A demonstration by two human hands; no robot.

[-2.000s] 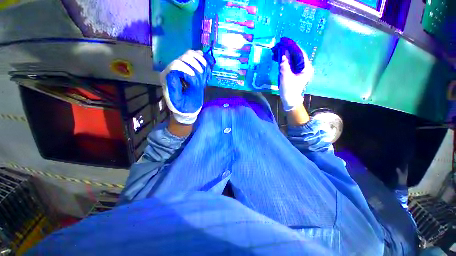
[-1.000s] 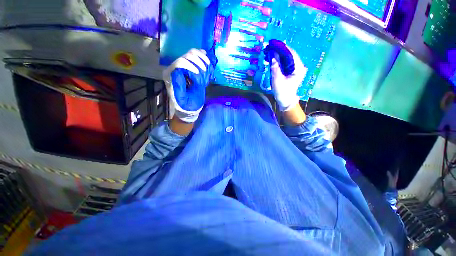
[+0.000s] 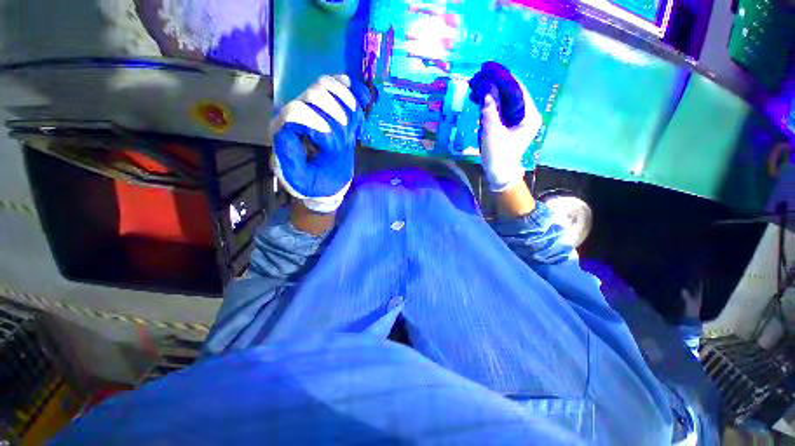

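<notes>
A teal-blue circuit board (image 3: 523, 52) lies on the green bench surface at the top centre, with rows of bars and strong white glare on it. My left hand (image 3: 315, 144), in a white glove with blue areas, is curled at the board's near left corner; a small dark tip shows by its fingers, but what it holds is unclear. My right hand (image 3: 507, 135), in a white glove, is over the board's near right part. Its fingers are closed around a dark thing (image 3: 499, 91), perhaps a tool handle. The tool's tip is lost in the glare.
A black bin (image 3: 131, 218) with red contents stands at lower left. A round pale disc (image 3: 565, 218) is below my right wrist. The green bench surface (image 3: 628, 113) runs on to the right. Another person's hand (image 3: 691, 300) shows at lower right. Wire racks stand at both lower corners.
Both hands stay near the board. The right hand moved slightly left over the board, then back right. The view shifted a little and the glare moved on the board.
</notes>
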